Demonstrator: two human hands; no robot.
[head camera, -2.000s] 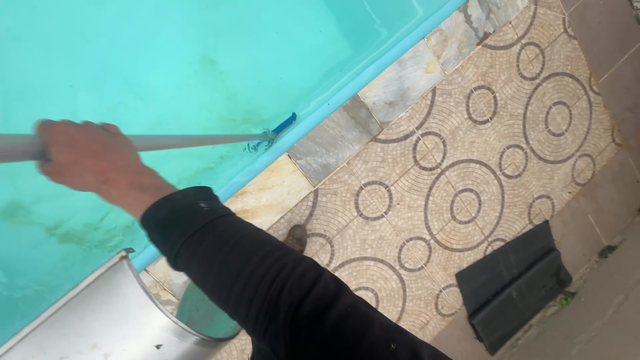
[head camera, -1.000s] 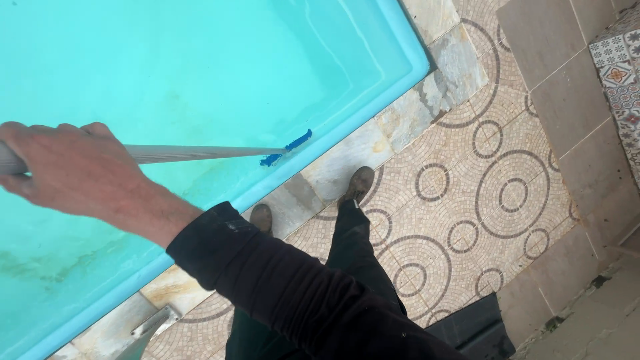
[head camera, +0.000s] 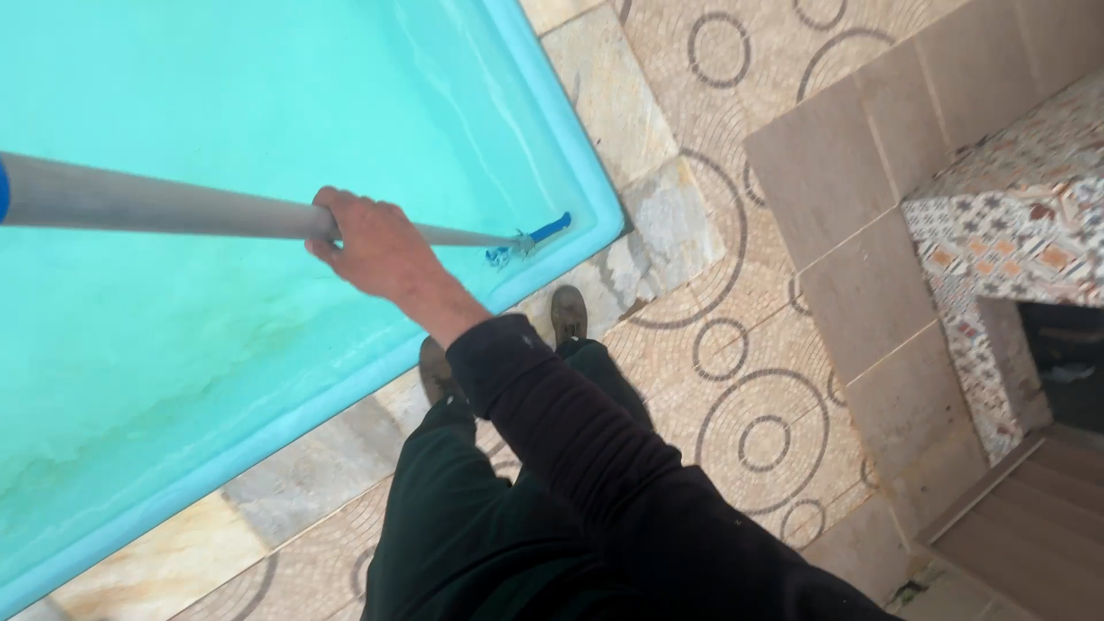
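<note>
My right hand is closed around a grey pole, which crosses the pool from the left edge of the view. A blue part of the pole shows at that edge. Beyond my hand the pole narrows and runs down to a blue pool brush head in the water, close to the pool's corner. Ripples partly blur the brush. The turquoise pool lies under the pole. My left hand is out of view.
My shoes stand on the stone coping beside the pool's light-blue rim. Circle-patterned paving spreads to the right, bordered by brown tiles. A structure with patterned tiles and a dark opening stands at the far right.
The view has moved along the pool toward its corner. The brush, farther from the corner a second ago, is now close to it. My right hand has kept hold of the pole.
</note>
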